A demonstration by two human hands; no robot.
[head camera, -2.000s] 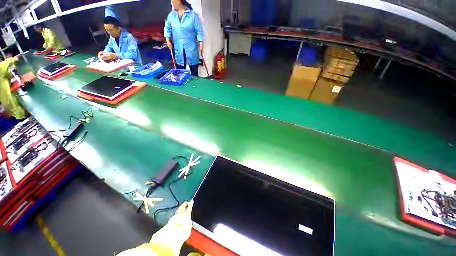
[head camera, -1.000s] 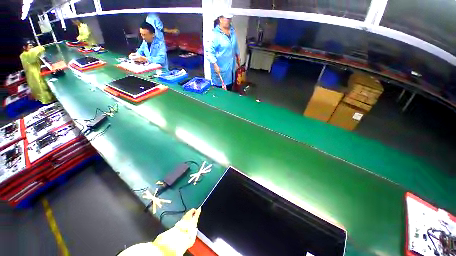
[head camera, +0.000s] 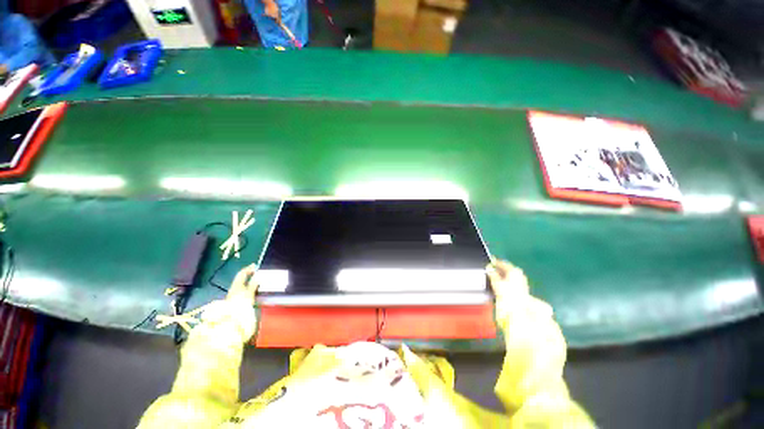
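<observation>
A screen unit (head camera: 377, 243) with a glossy black unlit front, a thin silver edge and a small white label lies face up in front of me. A red-orange foam pad (head camera: 436, 322) shows under its near edge. My left hand (head camera: 243, 286) grips the unit's left edge near the front corner. My right hand (head camera: 507, 281) grips its right edge near the front corner. A black power adapter (head camera: 192, 258) lies on the green bench to the left, with thin black leads beside pale tape crosses (head camera: 237, 234).
Another unit, back up (head camera: 603, 159), lies on a red pad at the far right. Part of a black screen unit (head camera: 15, 136) shows at the left edge. Blue trays (head camera: 130, 64) stand at the back left of the green bench (head camera: 276, 80). A person in blue (head camera: 281, 21) stands beyond it.
The view has swung right and down, so the unit is now centred. My right hand has come into view on its right edge. My left hand stays at the left edge.
</observation>
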